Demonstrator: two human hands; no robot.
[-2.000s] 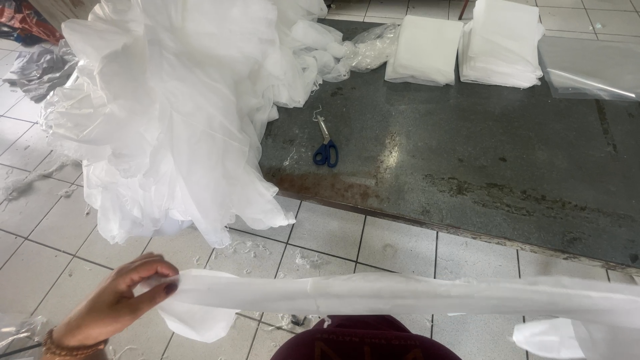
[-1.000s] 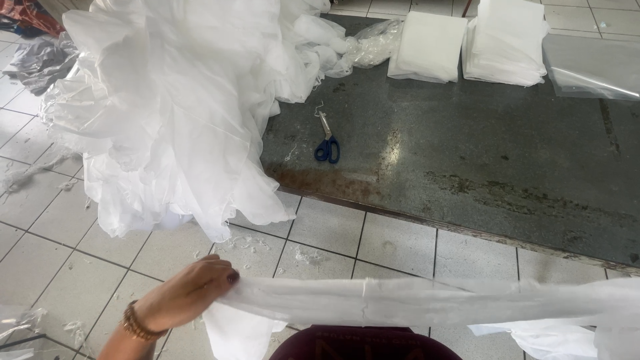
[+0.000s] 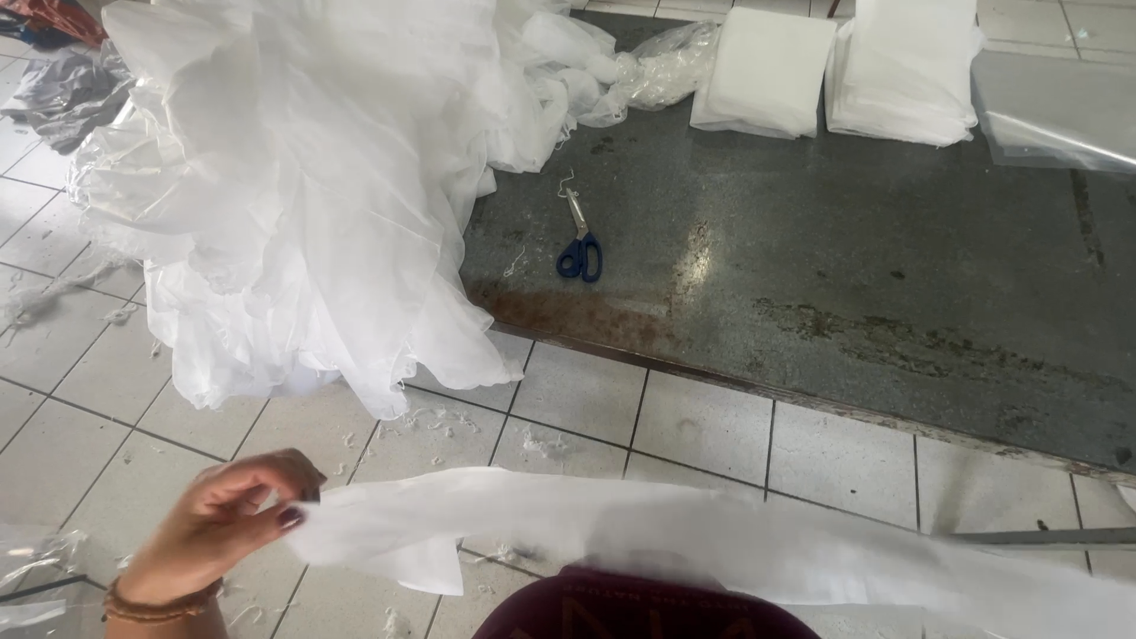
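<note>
At the lower left, my left hand [image 3: 226,515] pinches one end of a long strip of thin white fabric [image 3: 657,524] between thumb and fingers. The strip stretches across the front of my body and leaves the view at the right edge. My right hand is out of sight. A beaded bracelet [image 3: 164,603] circles the left wrist. Beyond the strip, scissors with blue handles [image 3: 580,248] lie on the dark worn table [image 3: 843,240]. A large heap of sheer white fabric [image 3: 311,177] hangs over the table's left end.
Two folded white fabric stacks [image 3: 763,71] [image 3: 905,80] lie at the table's far side, between a bundle in clear plastic [image 3: 670,67] and a clear plastic sheet [image 3: 1056,111]. Thread scraps [image 3: 541,444] litter the tiled floor. A grey plastic bag [image 3: 71,98] lies far left.
My left hand moved right and then back left, still holding the strip's end. The strip's right part now hangs lower. The scissors and the heap stay in place.
</note>
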